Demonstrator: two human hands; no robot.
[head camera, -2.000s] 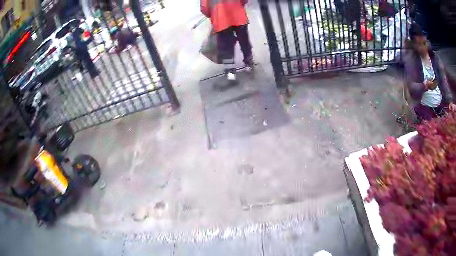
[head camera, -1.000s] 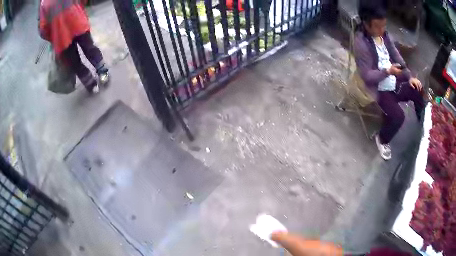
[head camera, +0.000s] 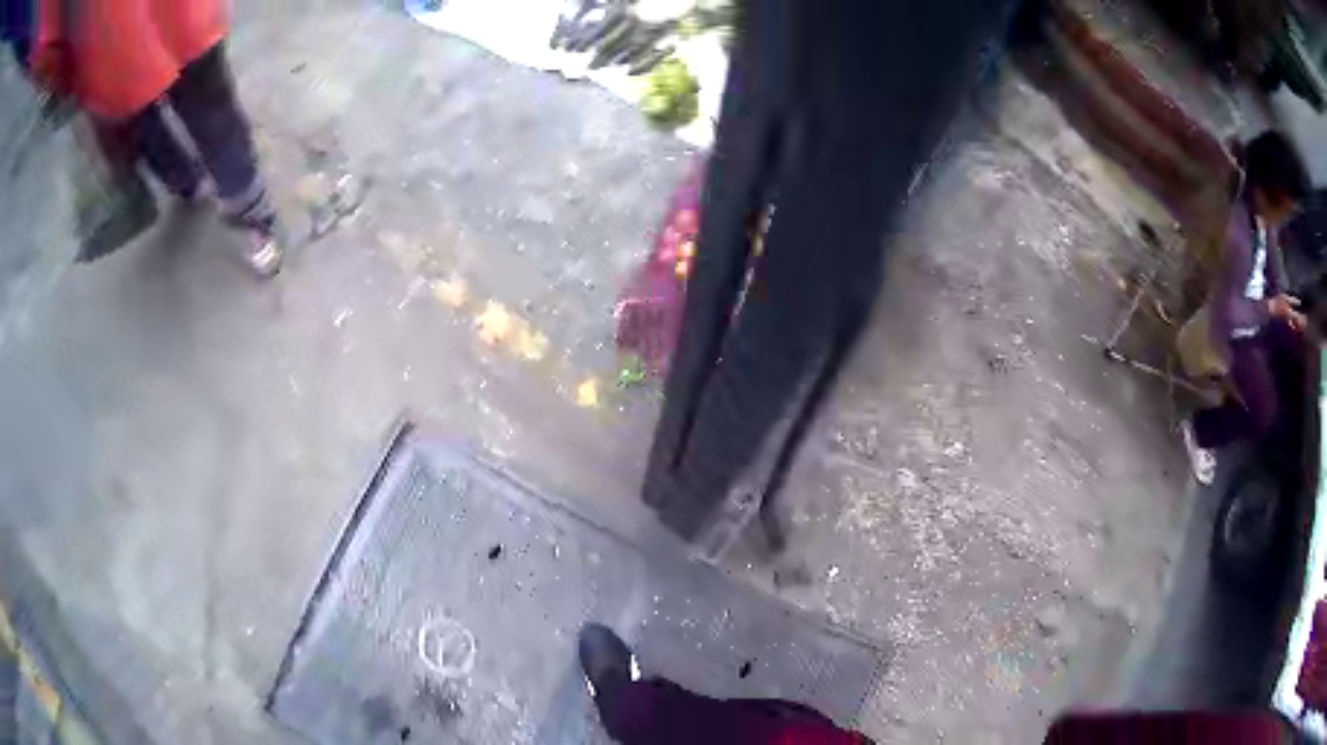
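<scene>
Neither of my hands is in view. A dark red shape (head camera: 1172, 729) at the bottom edge may be a sleeve; no hand shows with it. My leg and dark shoe (head camera: 606, 658) are over a grey metal plate (head camera: 480, 582) set in the ground. A large dark gate post (head camera: 801, 262) stands just ahead, close and blurred. Beyond it at the top, dark and green vegetables (head camera: 671, 90) lie on a white sheet. A pink-red container (head camera: 648, 320) with small red and yellow things is partly hidden by the post.
A person in an orange-red top (head camera: 138, 58) with a dark bag (head camera: 114, 204) is at the upper left. A seated person in a purple jacket (head camera: 1249, 291) is at the right. Yellow scraps (head camera: 507, 332) lie on the ground. Red plants (head camera: 1317, 655) show at the right edge.
The view has moved forward to the gate post and plate. The hand with a white thing, seen at the bottom a second ago, is out of view. The orange-red-topped person appears nearer the left edge.
</scene>
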